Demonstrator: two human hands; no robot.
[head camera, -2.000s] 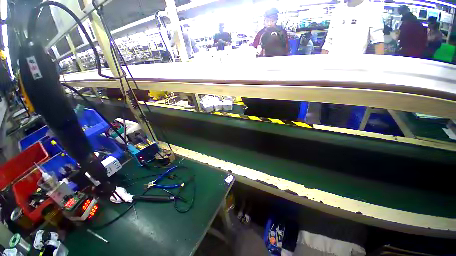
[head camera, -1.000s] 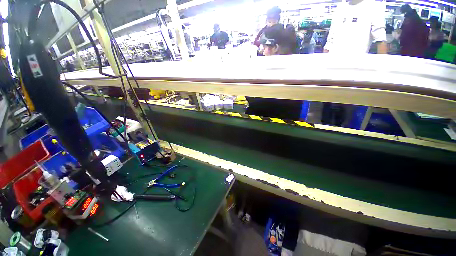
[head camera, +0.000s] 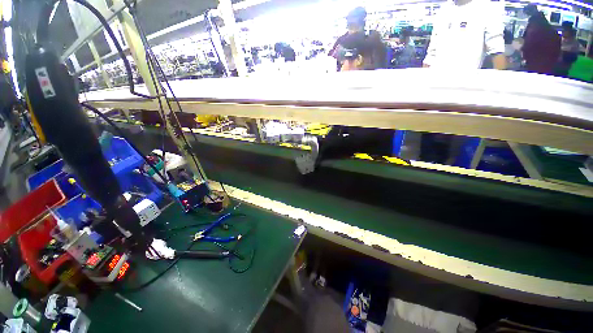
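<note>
Neither of my hands is in the picture. On the green bench (head camera: 195, 296) lies a black-handled tool, perhaps a soldering iron (head camera: 203, 254), with a bulky white front end. Blue-handled pliers (head camera: 218, 237) lie just behind it. A slim grey rod (head camera: 128, 302) lies alone nearer me. Open white housings (head camera: 65, 315) with dark parts inside stand at the bottom left, beside a solder reel (head camera: 21, 307) with a green rim. A meter (head camera: 118, 266) shows red digits. A white socket block (head camera: 146, 211) stands behind it.
Red bins (head camera: 32, 214) and blue bins (head camera: 120, 159) stand at the back left. A thick black hose (head camera: 68, 130) hangs over the bench. A dark green conveyor (head camera: 364, 201) runs behind. Another person's pale-gloved hand (head camera: 306, 155) reaches over it. A blue crate (head camera: 357, 306) is below. People are beyond the shelf.
A pale-gloved hand of another person has come in over the conveyor from under the shelf. The head of a person behind the shelf has lowered. The bench things have not moved.
</note>
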